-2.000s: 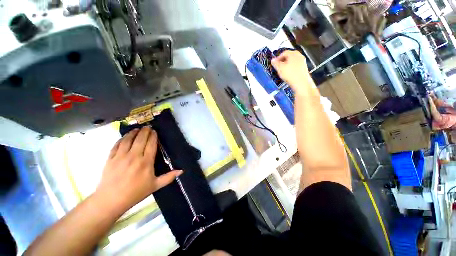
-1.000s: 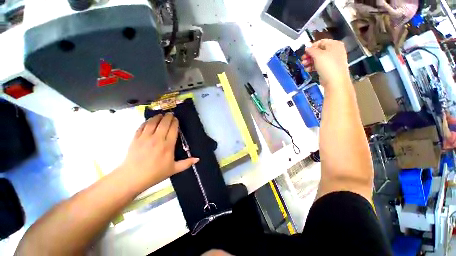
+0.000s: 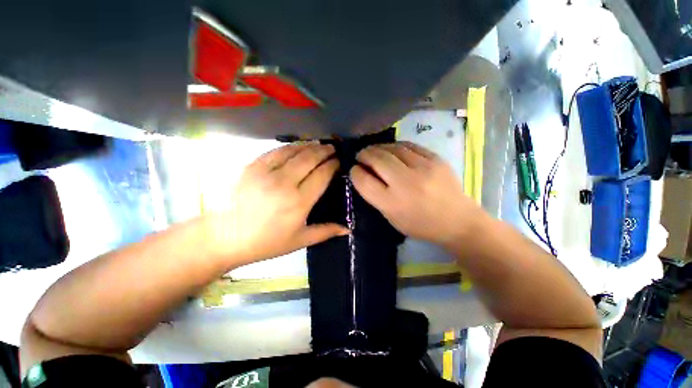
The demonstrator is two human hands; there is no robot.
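Note:
A black zippered panel lies lengthwise under the machine head and reaches over the table's front edge. Its metal zipper runs down the centre, with a small ring near the lower end. My left hand presses flat on the panel's upper left part, thumb on the zipper. My right hand presses on the upper right part, fingers beside the zipper. The machine head with its red badge covers the view above and hides the needle area. Whether my right fingers hold anything small is hidden.
Green-handled snips lie right of the yellow masking tape. Two blue parts bins, a rear one and a nearer one, stand at the right. Black pouches lie at the far left.
My right hand has come from the blue bins onto the panel beside my left hand. The view has moved closer under the machine head, and the panel now appears straight.

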